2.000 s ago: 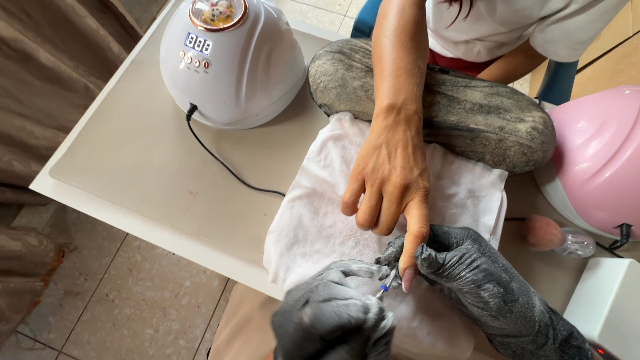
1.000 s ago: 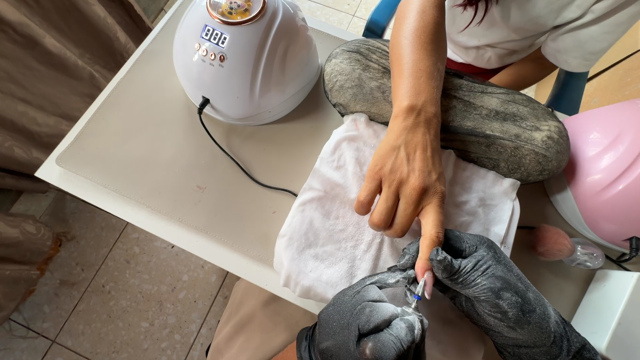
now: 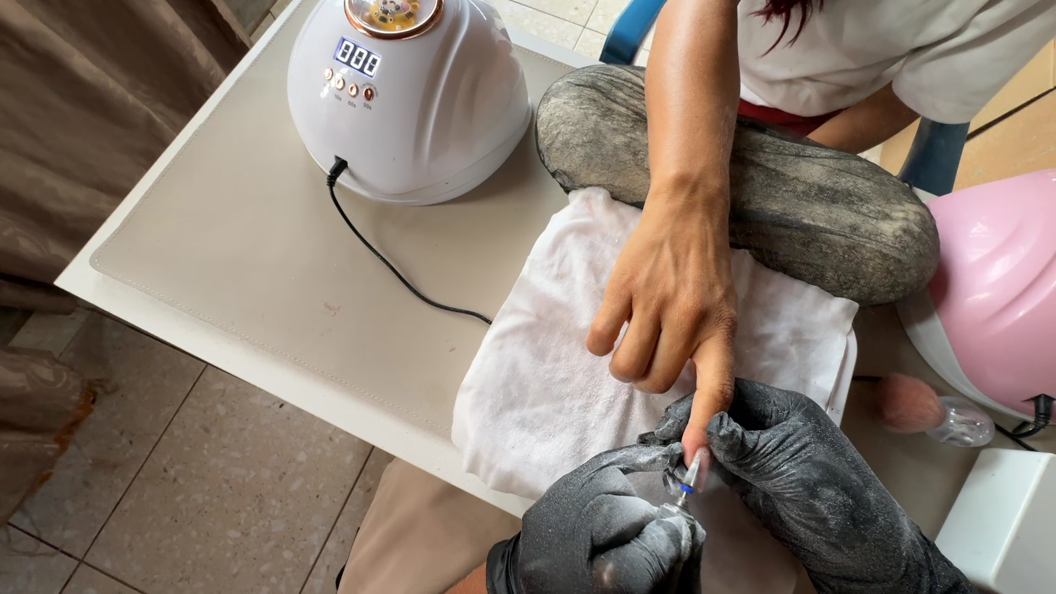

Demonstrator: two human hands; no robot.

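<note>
My left hand (image 3: 615, 524), in a black glove coated with pale dust, grips an electric nail drill (image 3: 678, 510), mostly hidden by my fingers. Its metal bit with a blue ring (image 3: 688, 487) lies at the nail (image 3: 701, 466) of another person's extended finger. My right hand (image 3: 792, 462), gloved in black too, holds that fingertip between thumb and fingers. The other person's hand (image 3: 681, 289) rests palm down above a folded white towel (image 3: 544, 396), its other fingers curled. Their forearm crosses a grey cushioned armrest (image 3: 825, 214).
A white nail lamp (image 3: 412, 107) with a lit display stands at the back left, its black cable (image 3: 388, 271) running to the towel. At the right are a pink nail lamp (image 3: 1002, 289), a pink dusting brush (image 3: 912, 404) and a white box (image 3: 1002, 520). The table edge (image 3: 280, 388) runs diagonally.
The view has shifted somewhat. Both my gloved hands stay at the same finger, and the drill bit remains by its nail.
</note>
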